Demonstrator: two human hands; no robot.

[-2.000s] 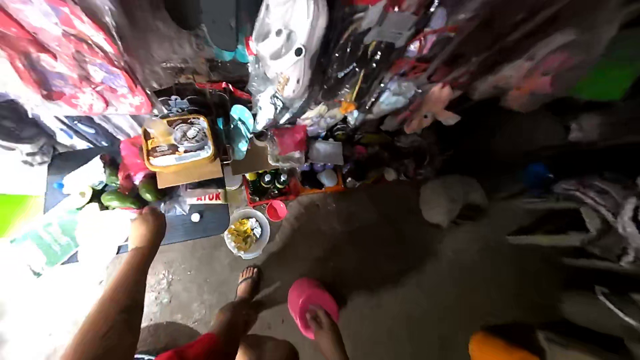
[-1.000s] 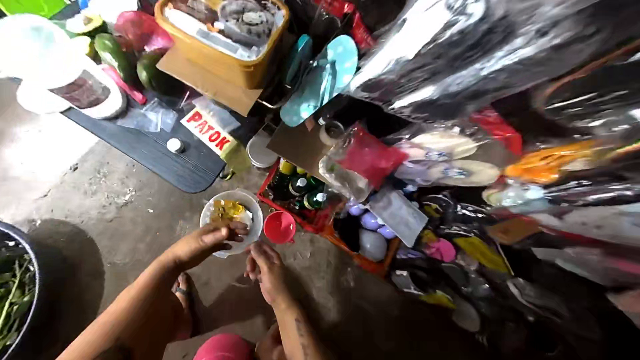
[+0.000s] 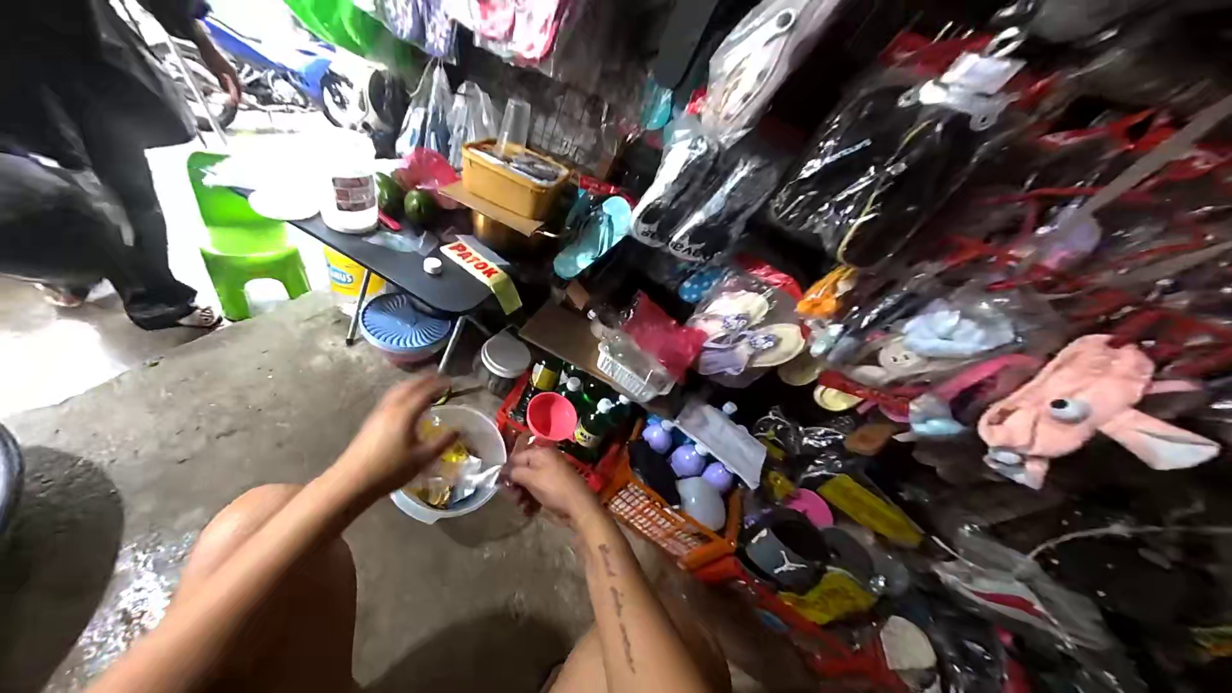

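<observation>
A whitish plastic tub stands on the floor between my knees and the crates, with yellow and silvery wrappers inside. My left hand is over the tub's left side, fingers spread, holding nothing that shows. Beside the tub's right rim is my right hand, its fingers bent near a bit of clear or silvery plastic; whether it grips this is unclear. Just above that hand, a pink funnel-like cup rests at the red crate of green bottles.
An orange crate with purple-capped containers sits right of the red one. Behind are a dark folding table, a blue round lidded tub and a green plastic chair. A person stands at far left. Bagged slippers hang at right.
The pink object held by my right hand two seconds ago is out of that hand. Both hands have come to the tub. The view has swung, bringing the chair and the person into sight.
</observation>
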